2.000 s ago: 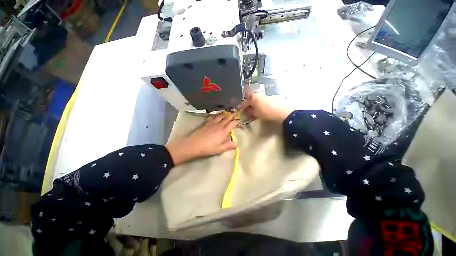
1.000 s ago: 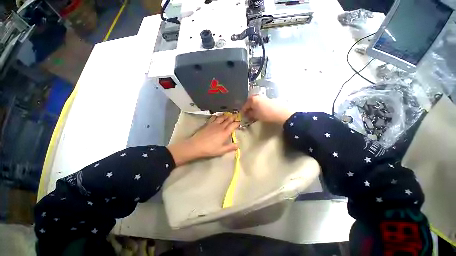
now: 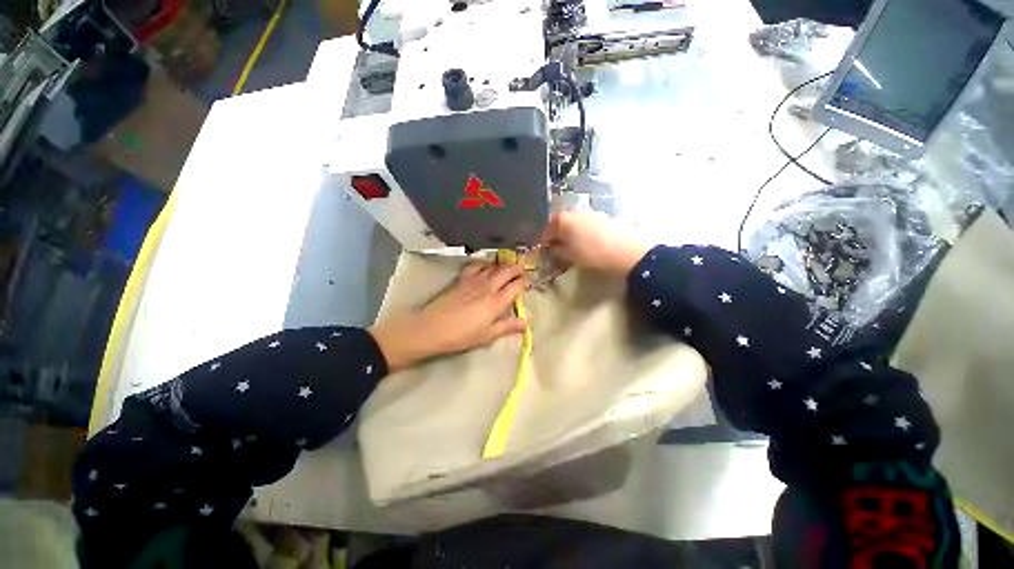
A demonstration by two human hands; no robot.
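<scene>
The beige bag body [image 3: 445, 439] lies on the metal bed, its top edge under the sewing machine's dark grey head cover [image 3: 471, 183]. A yellow strip [image 3: 516, 383] runs down the bag from the head. My left hand [image 3: 461, 315] lies flat on the bag left of the strip, fingertips near the strip's top end. My right hand [image 3: 589, 242] is at the right side of the head with fingers bent at the bag edge; the fingertips are partly hidden, and what they hold is unclear. A small silvery fitting [image 3: 542, 281] shows between the hands.
A clear plastic bag of silvery hardware [image 3: 828, 253] lies right of my right sleeve. A tilted screen [image 3: 917, 69] stands upper right, with a thin black cable [image 3: 772, 125] beside it. A beige piece [image 3: 978, 367] is at the far right. A red switch [image 3: 369, 186] is left of the head.
The machine head moved right after the oldest frame, then slightly left. The lower end of the yellow strip has shifted slightly left. My hands stay nearly in place, with small finger movements.
</scene>
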